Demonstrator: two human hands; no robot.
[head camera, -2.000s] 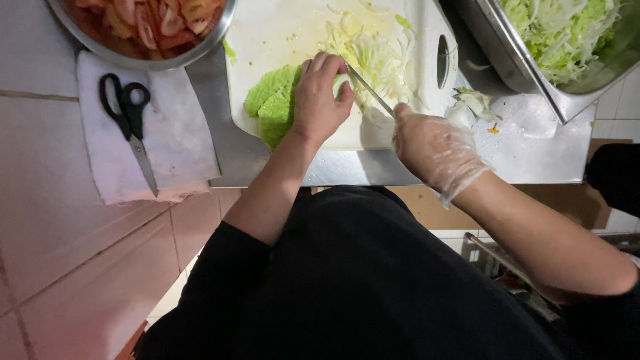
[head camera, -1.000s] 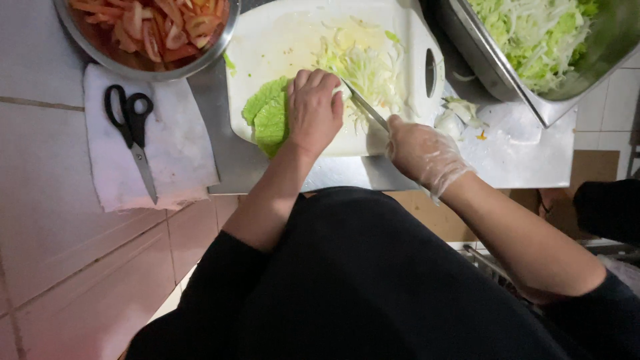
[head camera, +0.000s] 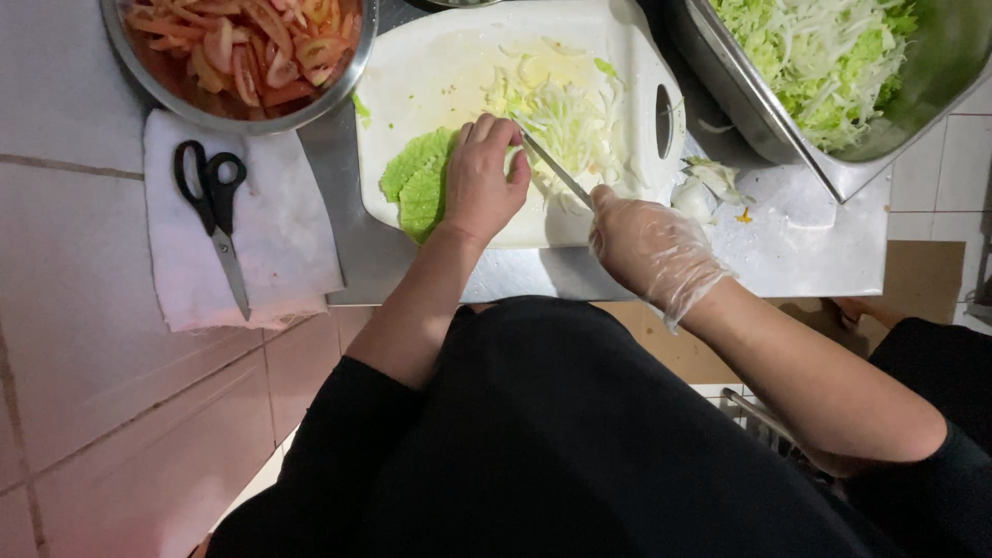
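Observation:
My bare left hand (head camera: 484, 174) presses down on green leaves, apparently lettuce (head camera: 422, 182), on a white plastic cutting board (head camera: 434, 62). Its curled fingertips are beside the tip of a knife (head camera: 554, 164). My right hand (head camera: 651, 244), in a clear plastic glove, grips the knife's handle, which the fingers hide. The blade points up and left, touching or close to the lettuce by my left fingers. Pale green shreds (head camera: 577, 128) lie in a pile on the board, to the right of the blade's tip.
A metal bowl (head camera: 291, 120) of sliced tomatoes stands at upper left, above black-handled scissors (head camera: 223, 225) on a white cloth (head camera: 291, 248). At upper right is a steel pan (head camera: 763, 101) of shredded lettuce. Scraps (head camera: 701, 194) lie right of the board. Another person's arm (head camera: 868, 310) shows at far right.
Another person's hand and forearm have come into view at the far right. My left hand stays on the lettuce and my right hand keeps the knife.

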